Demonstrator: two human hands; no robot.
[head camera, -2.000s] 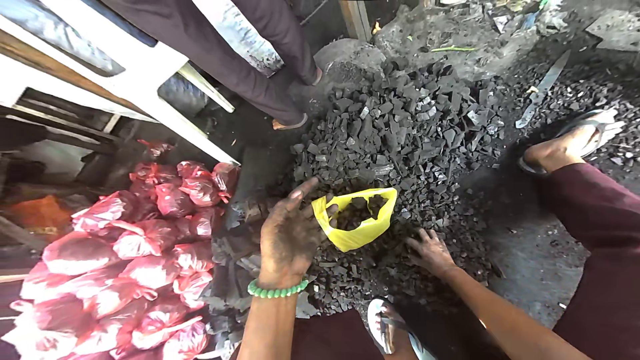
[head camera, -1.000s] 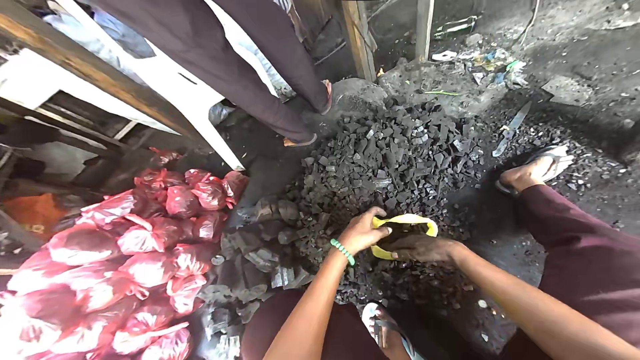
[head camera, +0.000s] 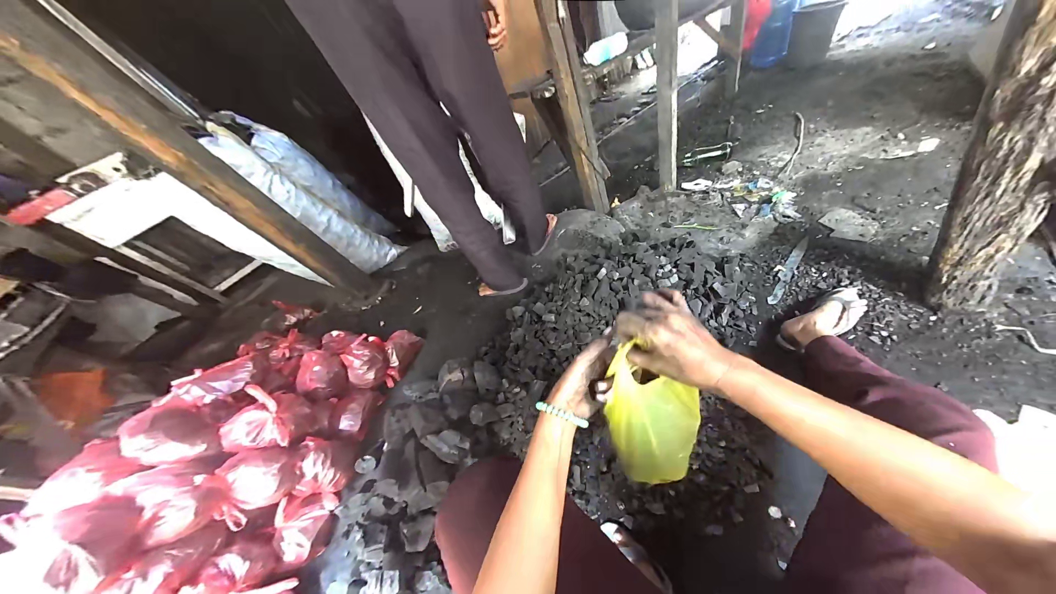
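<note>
A yellow plastic bag (head camera: 656, 433) hangs upright from both hands above the charcoal. My left hand (head camera: 582, 379), with a green bead bracelet on its wrist, grips the upper left edge of the bag. Over the bag's top, my right hand (head camera: 668, 334) holds its rim, blurred at the fingers. What lies inside the bag is hidden from this side. A heap of broken charcoal pieces (head camera: 569, 309) spreads behind and beneath the bag. Larger charcoal lumps (head camera: 412, 487) lie to the left of my knee.
Several knotted red plastic bags (head camera: 256, 474) are piled at the left. A person in dark trousers (head camera: 437, 124) stands beyond the heap. A knife (head camera: 789, 271) lies near my sandalled foot (head camera: 825, 318). Wooden posts (head camera: 569, 107) and a rough tree-trunk post (head camera: 998, 157) stand farther back.
Two seconds ago the bag stood open on the charcoal with my right hand on the pieces beside it. Now both hands hold it raised, its top gathered. The view has tilted up.
</note>
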